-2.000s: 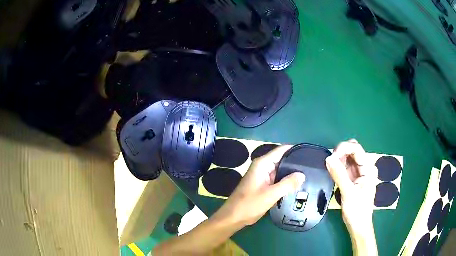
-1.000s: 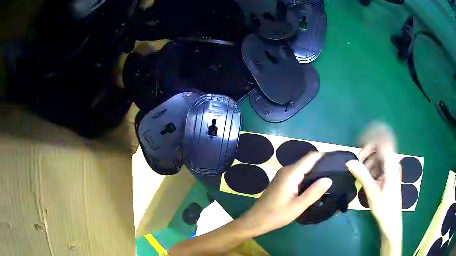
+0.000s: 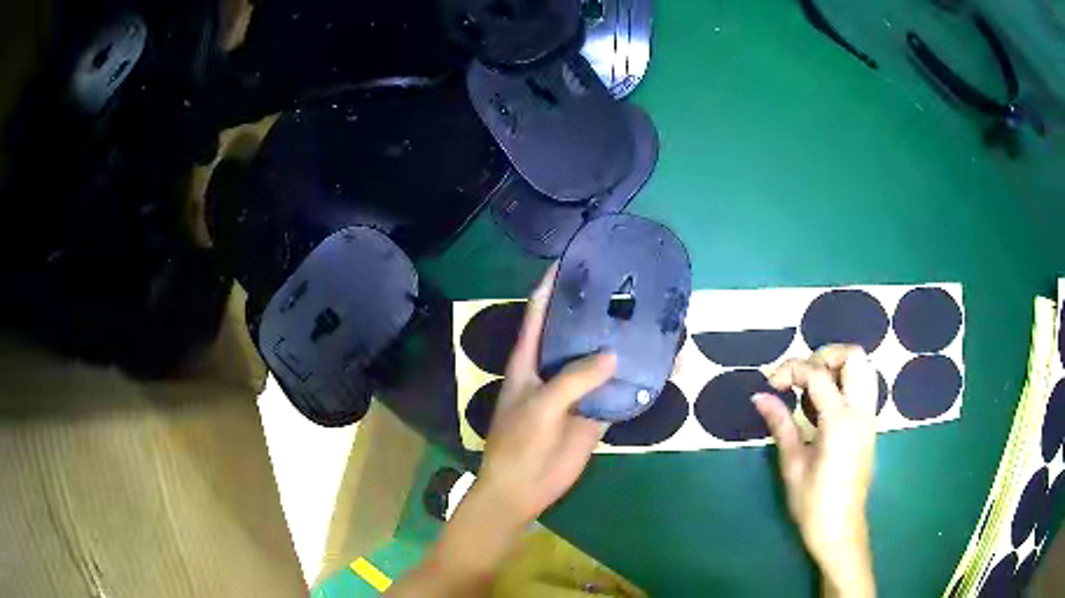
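Observation:
My left hand (image 3: pixel 540 426) holds a black oval plate (image 3: pixel 592 280) tilted over the pad sheet, its thumb on the plate's lower part. The plate has a small central cut-out. The pale backing sheet (image 3: pixel 756 307) lies on the green bench with two rows of black pads; one upper pad (image 3: pixel 745 346) shows only its lower half. My right hand (image 3: pixel 832 426) is over the sheet's right part, fingers bent, thumb and index tips slightly apart at the edge of a lower pad (image 3: pixel 731 405). No pad shows between them. The plate and left hand hide part of the sheet.
Loose black plates lie behind (image 3: pixel 555 129) and left (image 3: pixel 339 321) of the held plate. A brown carton (image 3: pixel 105 467) with dark plates is at left. More pad sheets (image 3: pixel 993 514) are at lower right. A thin black curved part (image 3: pixel 952 70) lies at the far right.
The glossy plate at the left is gone from its place, and my left hand now holds a plate farther left. My right hand has come away from the plate to the sheet. The view has shifted.

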